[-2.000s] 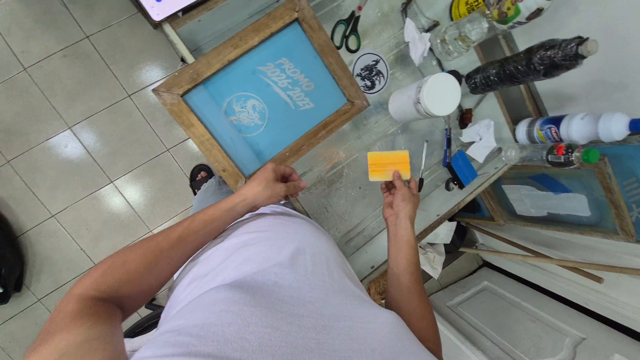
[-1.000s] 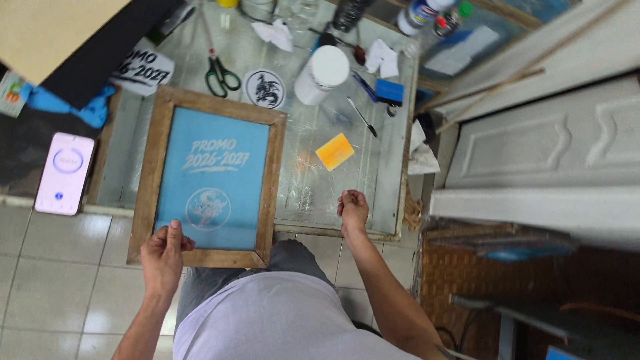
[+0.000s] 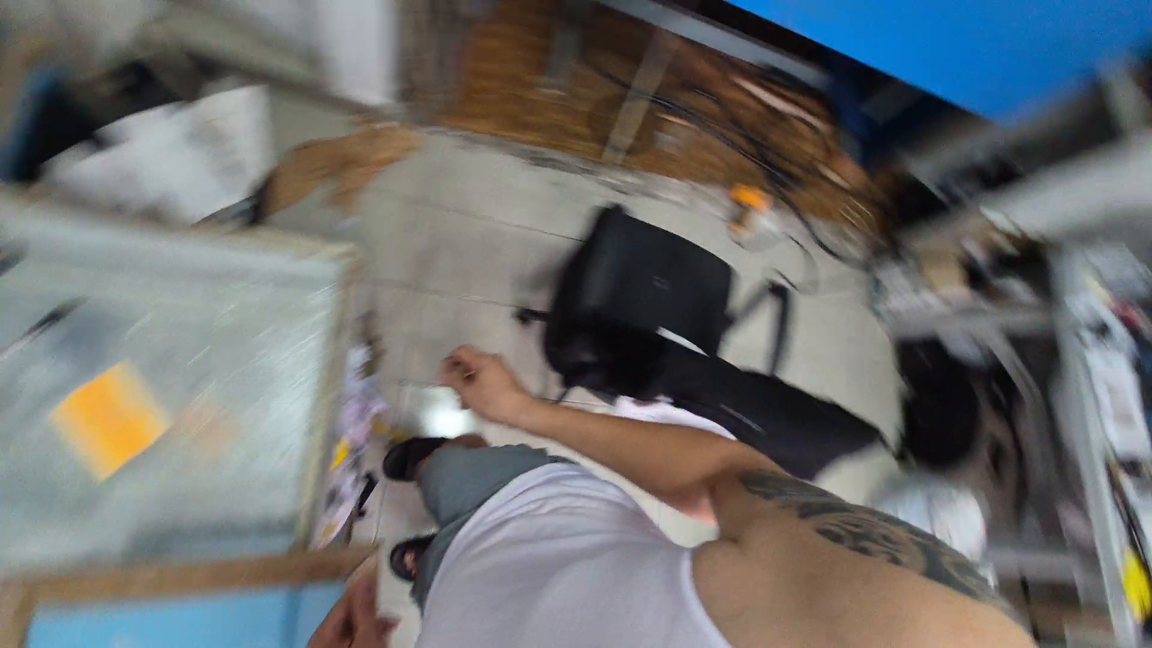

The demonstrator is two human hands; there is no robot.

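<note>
The picture is blurred. My left hand (image 3: 355,616), cut off by the bottom edge, is beside the right end of a wooden-framed blue screen (image 3: 193,576); whether it touches the frame or grips anything cannot be told. My right hand (image 3: 481,382) hangs over the tiled floor, away from the table, its fingers loosely curled and nothing seen in them. A flat orange-yellow rectangular piece (image 3: 110,420) lies on the glass tabletop (image 3: 243,369), apart from both hands. Left of it, a thin dark pen-like tool (image 3: 49,324) lies on the glass.
A black office chair (image 3: 648,279) stands on the floor beyond my right hand. White crumpled paper (image 3: 180,153) and a brown item (image 3: 337,166) are past the table's far edge. Cluttered shelves (image 3: 990,315) stand at the right, with loose cables (image 3: 774,162) near the wall.
The view has swung strongly toward the chair and floor. My right hand held the orange-yellow piece two seconds ago and let go of it by one second ago; that hand is now away from the table.
</note>
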